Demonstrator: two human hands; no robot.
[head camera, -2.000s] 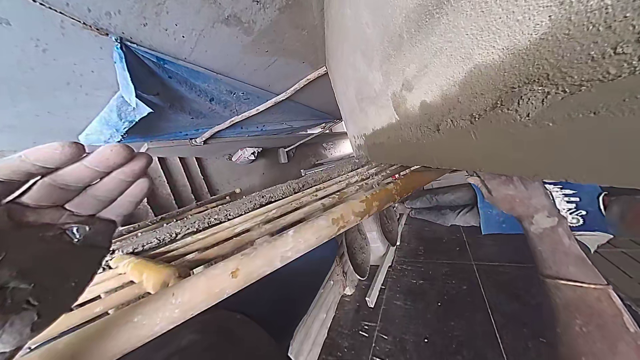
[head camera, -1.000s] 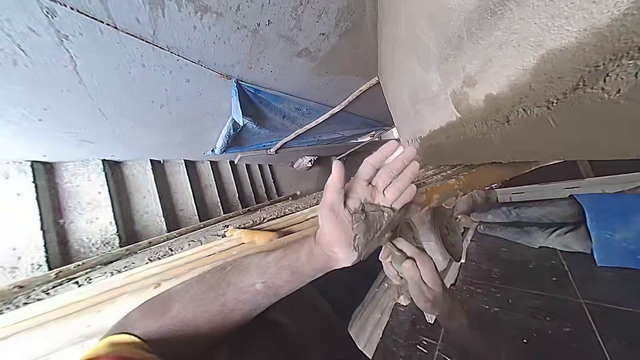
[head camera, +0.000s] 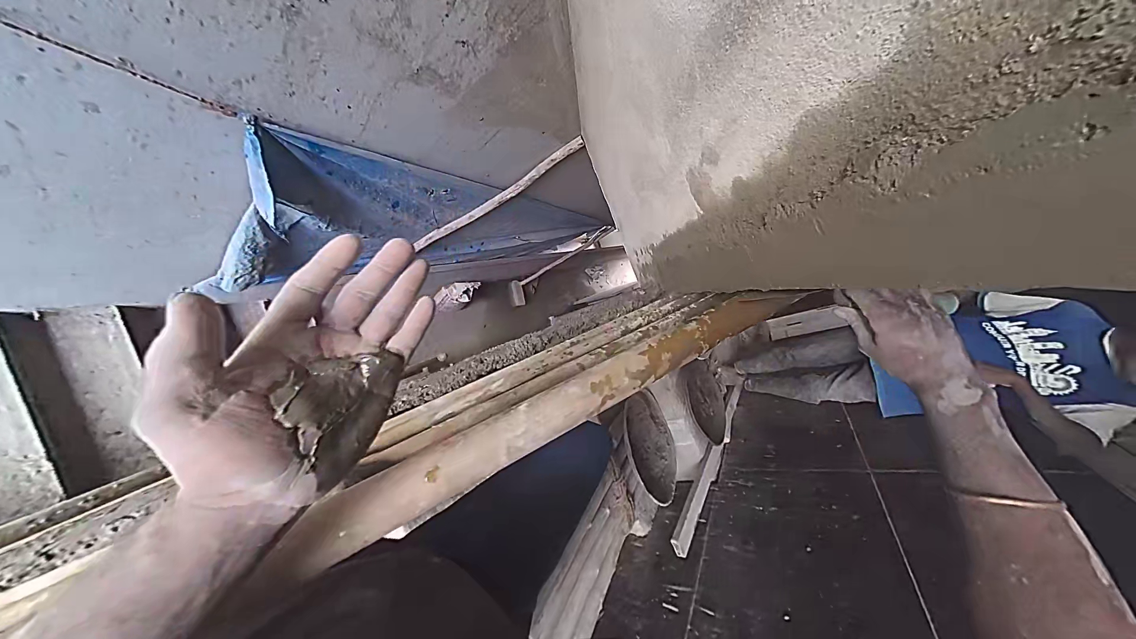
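My left hand (head camera: 284, 390) is held palm up at the left, fingers spread, with a lump of wet mortar (head camera: 333, 404) resting on the palm. At the right, my right hand (head camera: 905, 337) is against the lower edge of the plastered wall (head camera: 852, 240); its fingertips are partly hidden, and whether it grips anything is unclear. Fresh, darker mortar covers the lower part of that wall, with a rough band above the smooth strip. Wooden poles (head camera: 532, 399), spotted with mortar, run diagonally between my hands.
Concrete stairs (head camera: 84, 390) lie at the left, below a blue tarpaulin (head camera: 355, 191) and a thin stick (head camera: 501, 195). Two bucket-like containers (head camera: 652, 448) and wooden boards (head camera: 581, 550) are beneath the poles. Another person in a blue shirt (head camera: 1029, 351) is at the right, over dark floor tiles (head camera: 799, 524).
My hands were together near the middle one second ago. They have parted: the left moved leftward with mortar on it, the right moved rightward to the wall's lower edge.
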